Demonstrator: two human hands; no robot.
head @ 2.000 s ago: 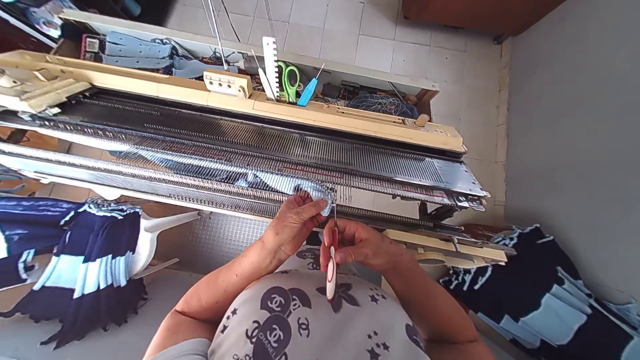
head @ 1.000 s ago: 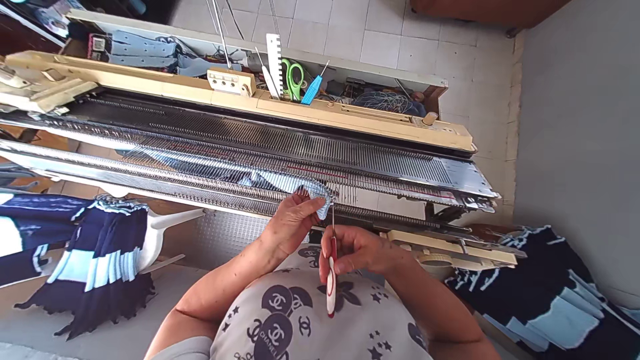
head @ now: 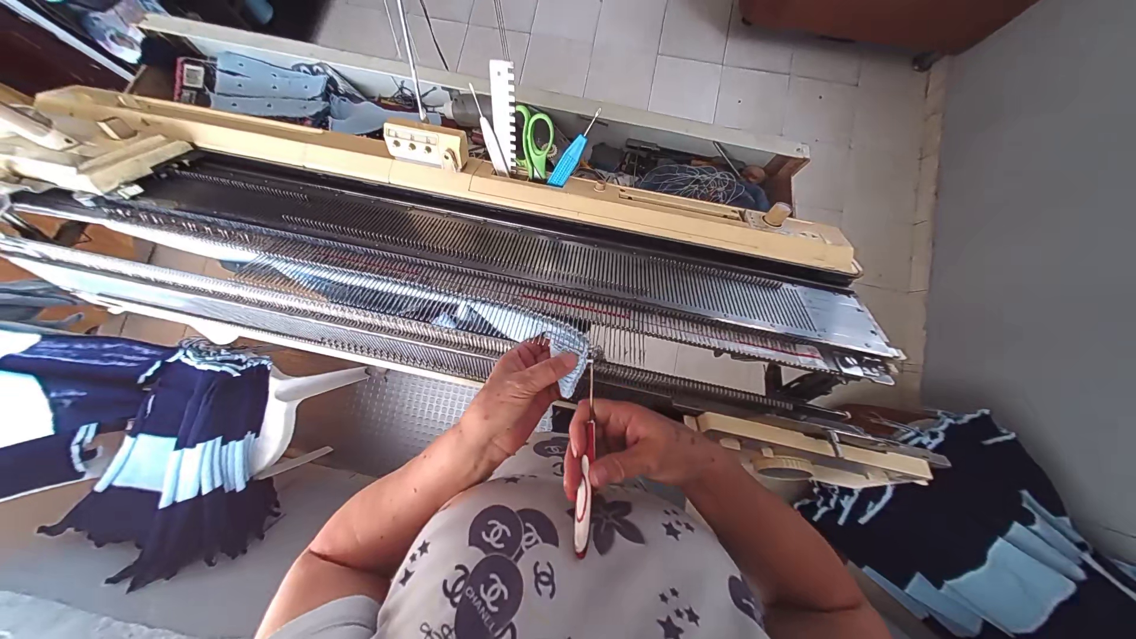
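My left hand (head: 524, 390) pinches the edge of a light blue knitted fabric (head: 568, 359) at the needle bed of a knitting machine (head: 532, 200). Just to its right, my right hand (head: 626, 444) holds a thin-shafted hand tool (head: 582, 506) with a red and white handle. The tool points away from me, and its tip is by the fabric's right edge among the needles. Whether the tip is hooked into a stitch is too small to tell. More of the knit hangs between the two needle beds, running left.
A white toothed comb (head: 503, 115), green-handled scissors (head: 535, 142) and a blue-handled tool (head: 570, 160) stand on the machine's back rail. The carriage (head: 98, 169) sits far left. Navy and light blue knits lie on a white chair (head: 282, 417) at left; more knits (head: 985, 532) are at right.
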